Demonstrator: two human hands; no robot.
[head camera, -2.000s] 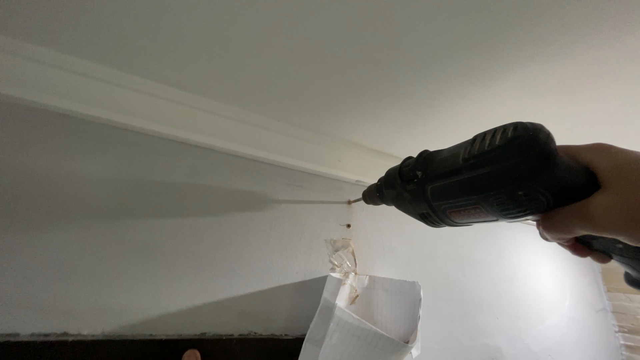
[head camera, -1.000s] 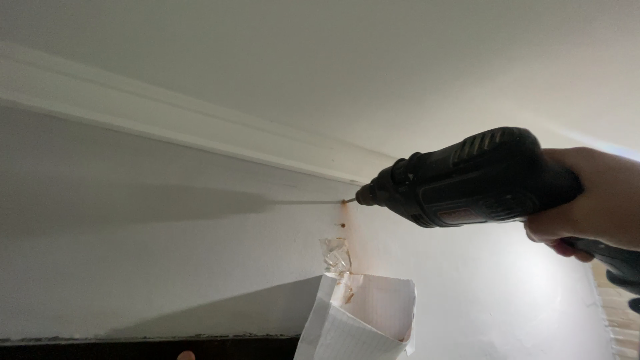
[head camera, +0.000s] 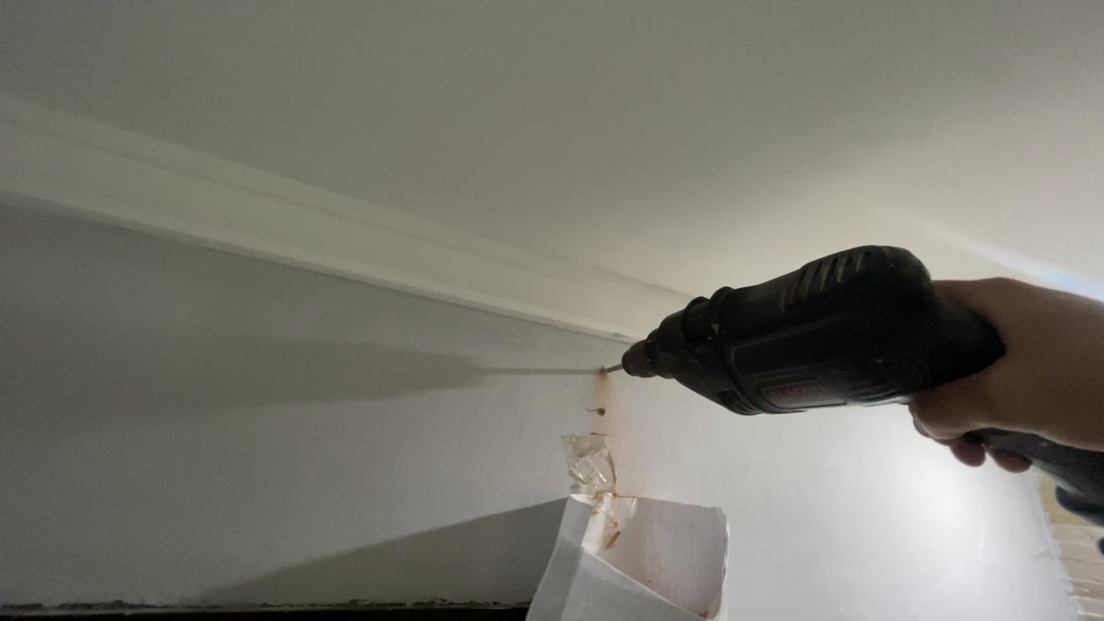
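My right hand (head camera: 1018, 371) grips the handle of a black corded-style power drill (head camera: 828, 336) at the right. The drill points left, and its thin bit (head camera: 613, 368) meets the white wall (head camera: 345, 466) at a hole just under the ceiling moulding. Below the bit is a second small hole (head camera: 601, 412) with reddish dust around it. Under the holes, a folded white paper pocket (head camera: 660, 552) hangs against the wall, held by crumpled clear tape (head camera: 591, 461), with reddish dust on it. My left hand is not in view.
White crown moulding (head camera: 302, 228) runs along the top of the wall, beneath the ceiling (head camera: 517, 112). A dark edge (head camera: 345, 609) crosses the bottom left. Light-coloured brickwork (head camera: 1082, 561) shows at the lower right.
The drill has moved closer to the wall, with less of its bit showing. More reddish dust marks the wall below the bit. A fingertip at the bottom edge has left the view.
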